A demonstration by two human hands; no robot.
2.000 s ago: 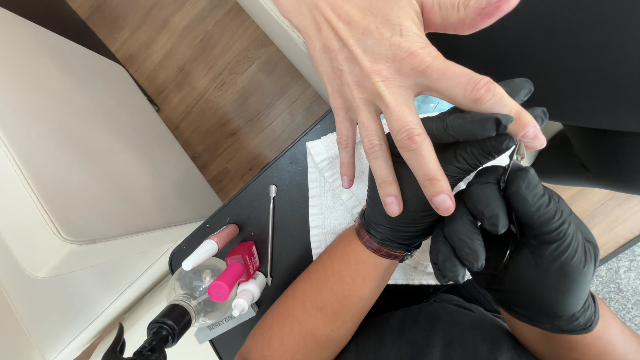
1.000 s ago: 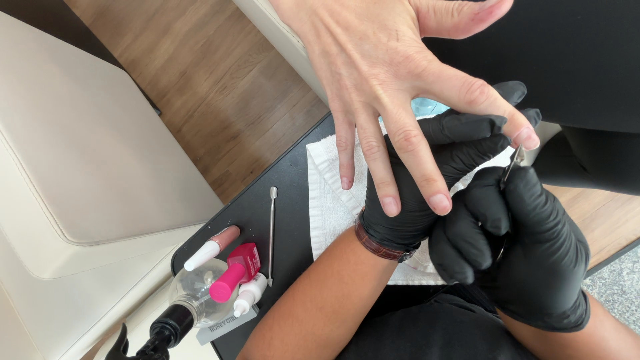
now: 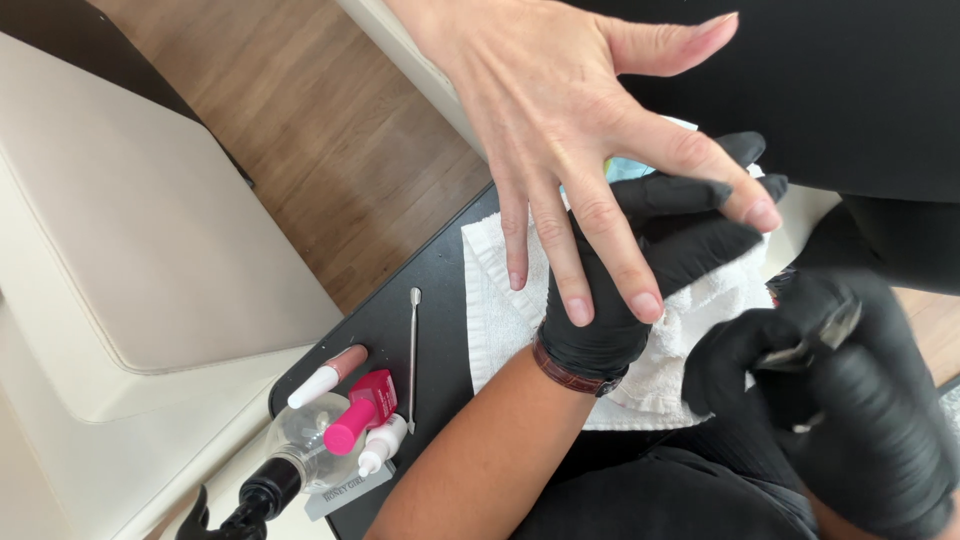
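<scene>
My left hand [image 3: 600,300], in a black glove with a brown strap at the wrist, lies beneath another person's outstretched hand [image 3: 555,105]. Its fingers pass under and around that person's index finger [image 3: 697,154] and hold it. Lower right, my right hand [image 3: 840,390], also gloved in black and blurred by motion, grips a small metal tool, apparently cuticle nippers [image 3: 817,337], apart from the other person's fingers. A white terry towel [image 3: 495,300] is spread under the hands.
Left on the black tabletop [image 3: 442,300] are a metal cuticle pusher [image 3: 413,360], a pink polish bottle [image 3: 375,397], a white-capped tube [image 3: 330,375], a small white dropper bottle [image 3: 384,442], a clear pump bottle [image 3: 300,435] and a grey block with writing [image 3: 349,491]. A cream padded seat [image 3: 150,210] stands beyond.
My right hand has moved away from the other person's index fingertip, down and to the right, with the metal tool still in it. My left hand has stayed about where it was.
</scene>
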